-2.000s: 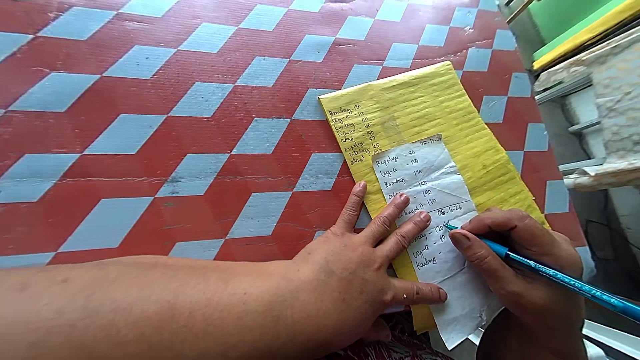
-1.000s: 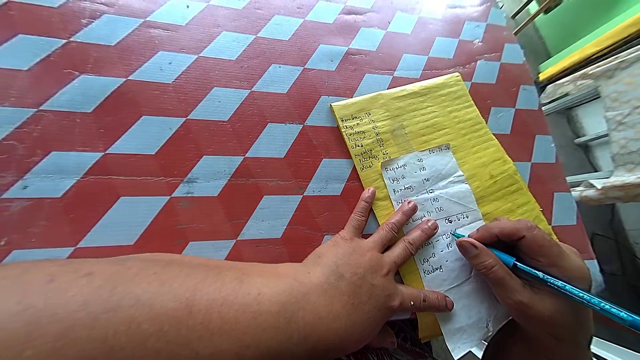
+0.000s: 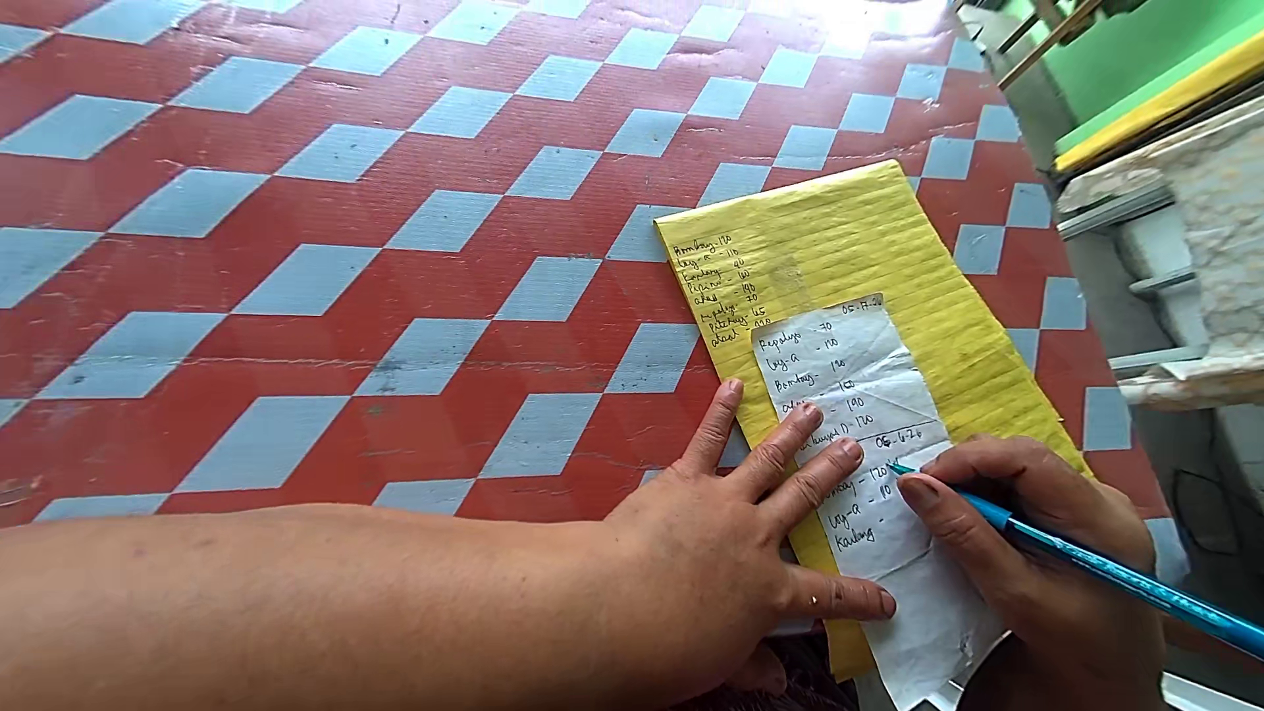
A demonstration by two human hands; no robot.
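Note:
A creased white slip of paper (image 3: 908,395) with handwritten lines lies on a folded yellow sheet of paper (image 3: 839,217), which also bears handwriting near its upper left edge. My left hand (image 3: 741,533) rests flat with fingers spread, pressing on the slip and the yellow sheet and holding nothing. In my right hand (image 3: 1047,553) is a blue pen (image 3: 1086,563), gripped between thumb and fingers, its tip at the slip beside a handwritten figure. The slip's lower end bends over near the table edge. My right palm is partly hidden behind the fingers and pen.
The table (image 3: 326,434) has a red covering with grey-blue diamonds. Past its right edge stand a marbled slab (image 3: 1224,217) over pale shelf-like parts and a green surface (image 3: 1145,59) with a yellow edge. Wooden sticks (image 3: 1047,44) show at the upper right.
The view has shifted slightly. My left hand stays spread on the papers, and my right hand still holds the pen at nearly the same part of the slip.

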